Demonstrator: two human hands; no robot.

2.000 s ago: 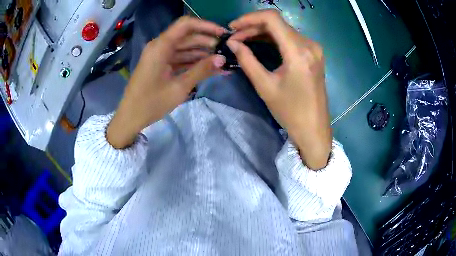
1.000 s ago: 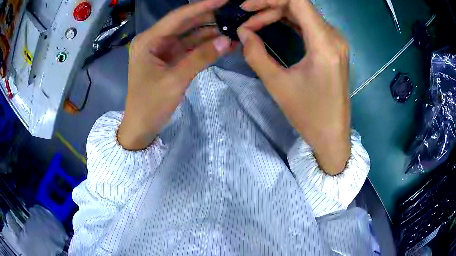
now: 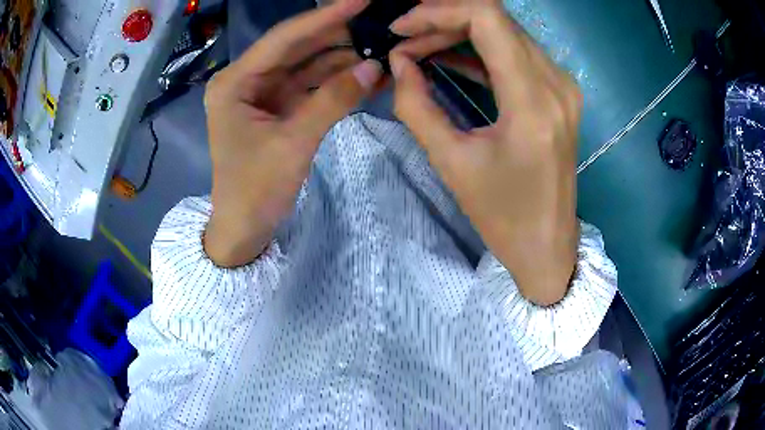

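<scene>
A small black plastic housing (image 3: 372,35) is held at the top edge of the view, between the fingertips of both hands. My left hand (image 3: 273,126) grips its left side, with the thumb at its lower edge. My right hand (image 3: 503,126) has thumb and index fingertip at its right side. A small bright dot shows on the housing. Whether my right fingertips also hold a tiny part cannot be told. The top of the housing is cut off by the frame or hidden by fingers.
A white machine panel (image 3: 92,138) with a red button (image 3: 137,25) is at left. The green mat (image 3: 625,201) at right bears a spare black ring (image 3: 676,143), a clear plastic bag (image 3: 738,189) and tweezers (image 3: 662,23). Black trays (image 3: 721,357) lie lower right, a blue stool (image 3: 105,323) lower left.
Over two seconds the view has shifted, so both hands and the housing sit higher in the frame. Both hands still hold the housing, with only small finger movements.
</scene>
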